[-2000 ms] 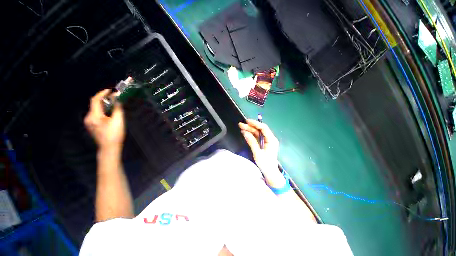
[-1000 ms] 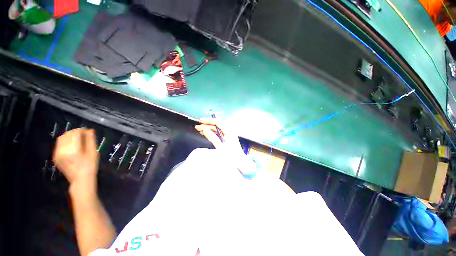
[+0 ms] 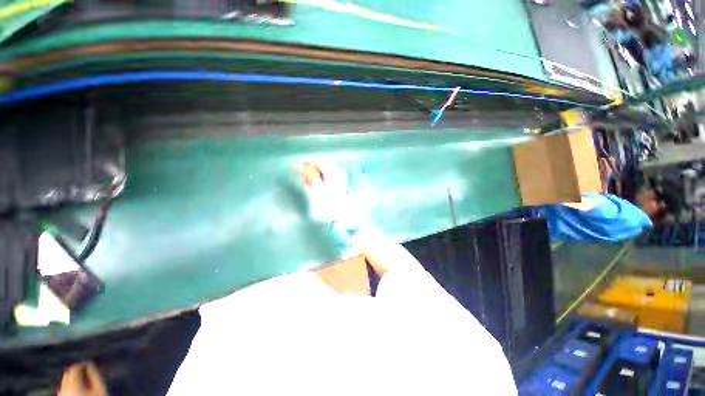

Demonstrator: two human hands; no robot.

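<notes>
My right hand [image 3: 328, 189] is stretched out over the green bench [image 3: 232, 224]. It is overexposed and blurred, and whether it holds anything does not show. A light-blue wrist strap [image 3: 344, 230] is at its wrist. My left hand [image 3: 82, 380] is cut off by the bottom edge at the lower left, in front of the bench; only part of it shows. The dark recessed line channel [image 3: 309, 112] runs beyond the bench, with a smooth blue cable [image 3: 232, 77] along it.
A phone [image 3: 71, 288], white tissue [image 3: 46, 309] and dark cable [image 3: 94, 232] lie at the left by a black bag [image 3: 58, 155]. A cardboard box [image 3: 553, 166] stands at the right end, near a person in blue [image 3: 599, 219]. Black trays [image 3: 495, 271] stand below the bench edge.
The view has swung to the right along the bench. My right hand has reached out over the bench surface. My left hand has left the slotted tray area, which is out of view.
</notes>
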